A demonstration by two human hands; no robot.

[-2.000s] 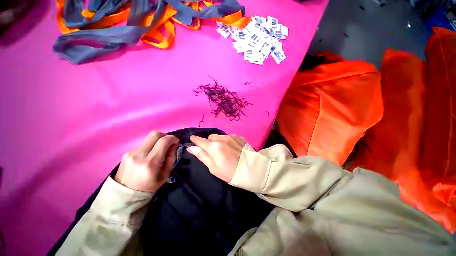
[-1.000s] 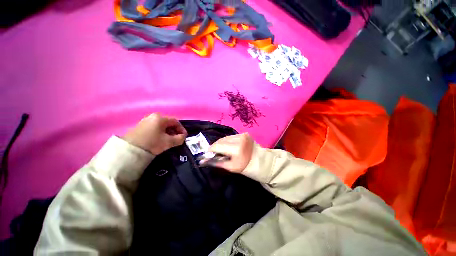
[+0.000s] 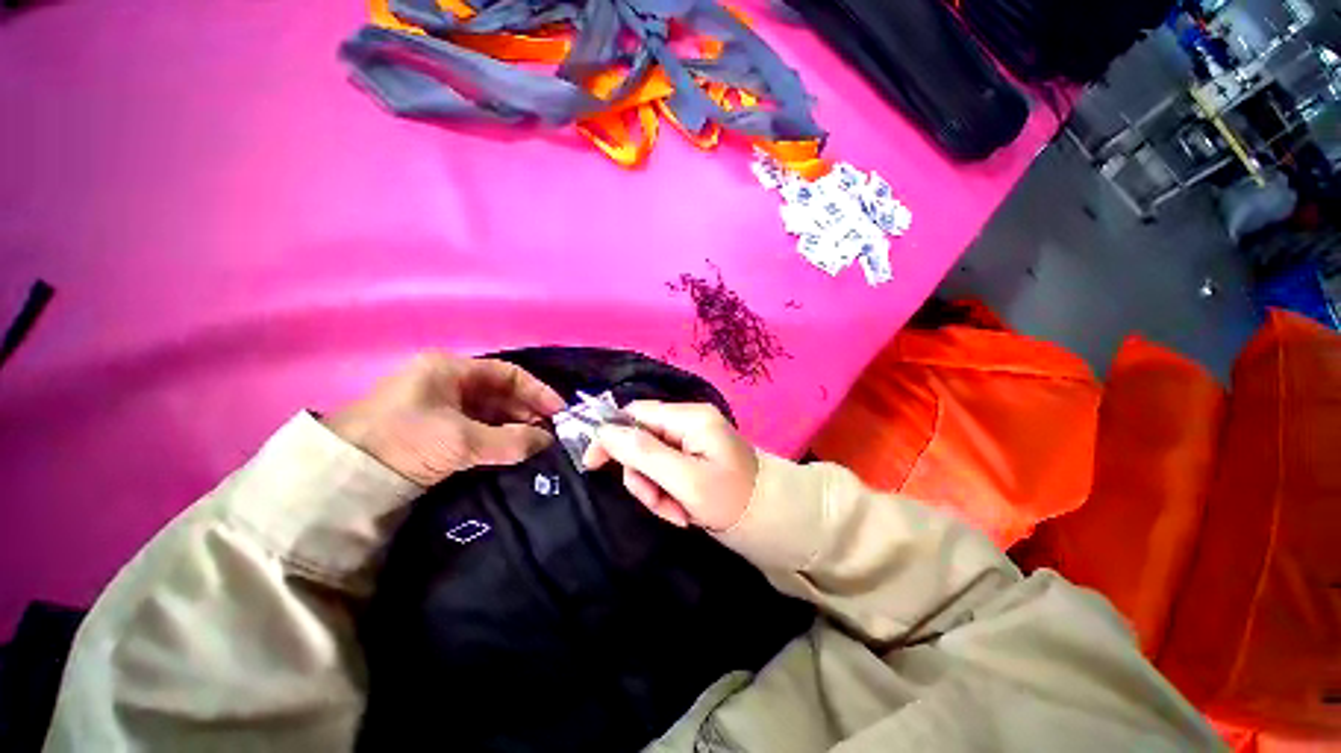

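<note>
A black backpack (image 3: 544,618) lies in front of me, its top on the edge of the pink table. White outlined marks show on its front. A white printed hang tag (image 3: 583,427) is at the bag's top between my hands. My right hand (image 3: 684,459) pinches the tag from the right. My left hand (image 3: 449,415) has thumb and fingertips close together at the tag's left edge; a thin dark strand seems to be there, too small to tell clearly.
The pink table (image 3: 265,191) bears a pile of dark strings (image 3: 731,331), a pile of white tags (image 3: 846,221), grey and orange strips (image 3: 588,74) and a black bag (image 3: 927,74) at the far edge. Orange fabric forms (image 3: 985,419) stand at the right. A black strip (image 3: 25,316) lies at left.
Two seconds ago both hands were at the bag top with no tag visible; a white tag then appeared. Since one second ago, my hands have come closer together at it. The view has shifted.
</note>
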